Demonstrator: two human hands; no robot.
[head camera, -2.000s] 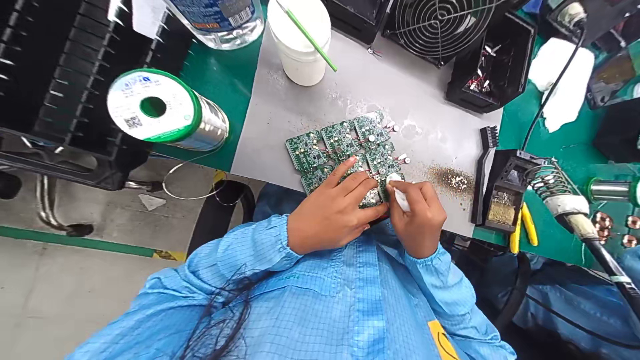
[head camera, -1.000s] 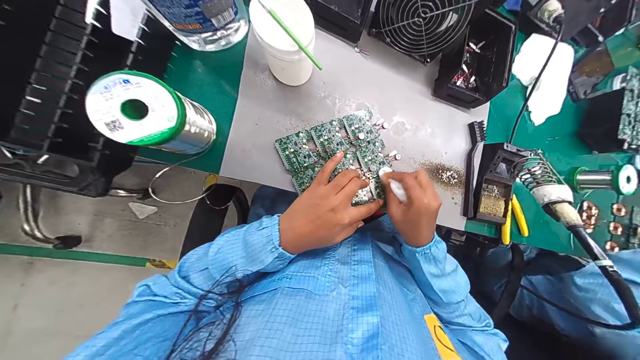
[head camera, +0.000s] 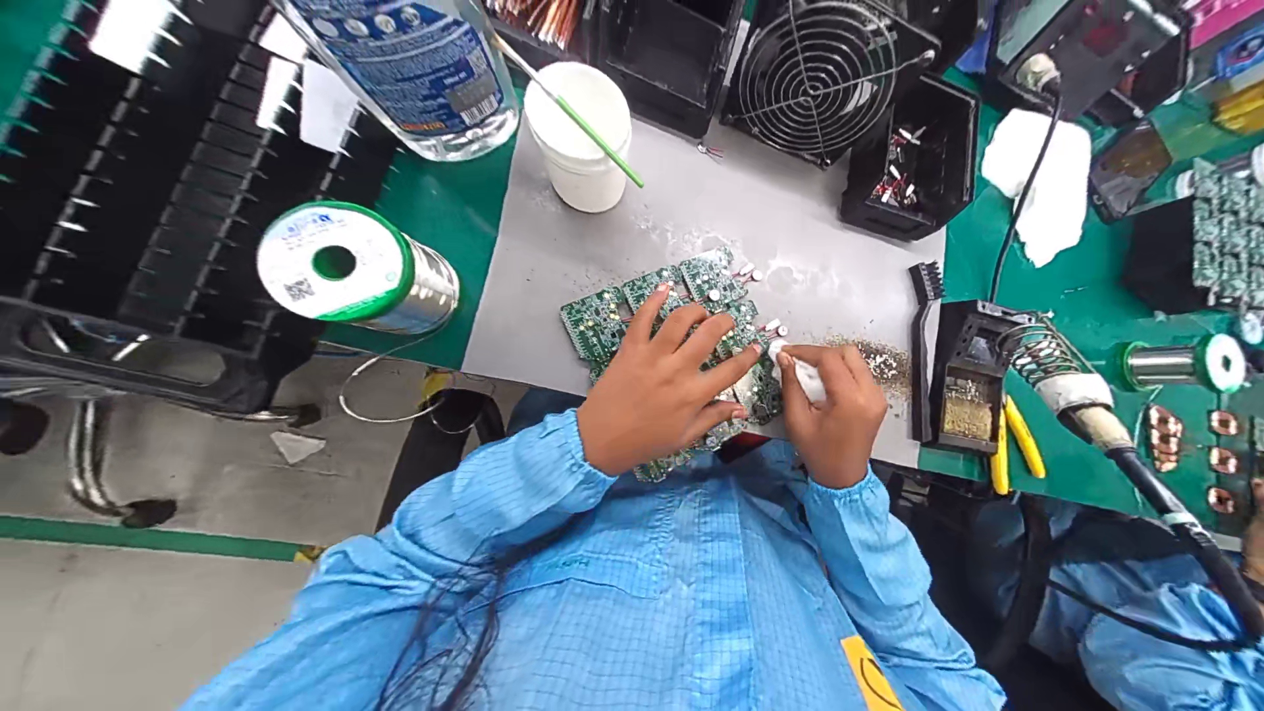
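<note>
A panel of joined green circuit boards (head camera: 595, 321) lies on a grey mat (head camera: 533, 257) at the table's front edge. Spread over the panel is my left hand (head camera: 662, 385), its fingers apart and resting on the boards; it hides their middle. My right hand (head camera: 832, 405) pinches a white wad (head camera: 808, 380), perhaps cloth or tissue, against the panel's right side. Small white parts with leads (head camera: 773, 328) stick out along that side. Part of the panel nearest my body is covered by my hands.
Solder spool (head camera: 346, 262), bottle (head camera: 434, 79) and white tub (head camera: 581, 148) with a green-handled stick stand left and behind. A fan (head camera: 812, 84) and black bin (head camera: 913, 158) are behind. Rightward are a brush (head camera: 923, 346), soldering iron holder (head camera: 973, 385) and yellow-handled tool (head camera: 1012, 444). A person sits at the far right.
The left hand's fingers have spread wider over the boards. The right hand still holds the white wad at the panel's right side.
</note>
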